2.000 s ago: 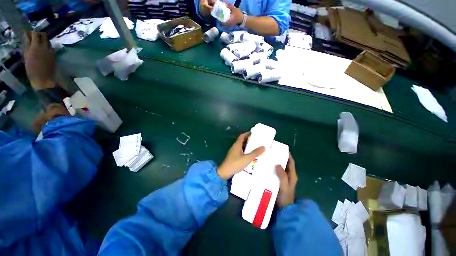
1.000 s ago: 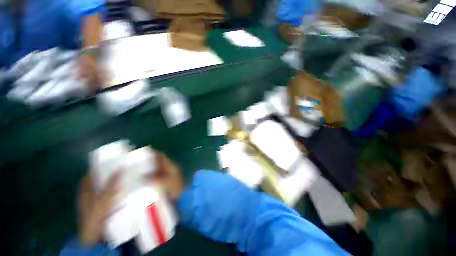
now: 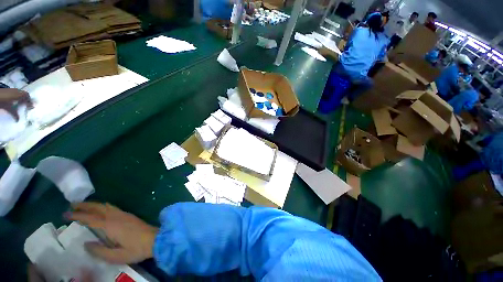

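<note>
White product cartons (image 3: 52, 250) with a red block lie at the lower left edge, cut off by the frame. My right hand (image 3: 118, 234) is over them, its thumb on the cartons and its fingers stretched to the left. My left hand (image 3: 34, 274) shows only as blurred skin at the bottom edge against the cartons; the rest is out of frame. Two curved white pieces, one of them clear (image 3: 67, 179), lie just beyond the cartons.
Shallow cardboard tray (image 3: 270, 177) with white papers, loose white sheets (image 3: 212, 187), small white boxes (image 3: 212, 128), open brown parts box (image 3: 281, 88) with blue and white pieces, black tray (image 3: 309, 140). Another person's hand (image 3: 12, 99) is at far left. Seated person (image 3: 358, 52) and cartons beyond.
The view has swung right, so the cartons and hands now sit at the lower left. My right hand's fingers have spread over the cartons. My left hand is now mostly cut off.
</note>
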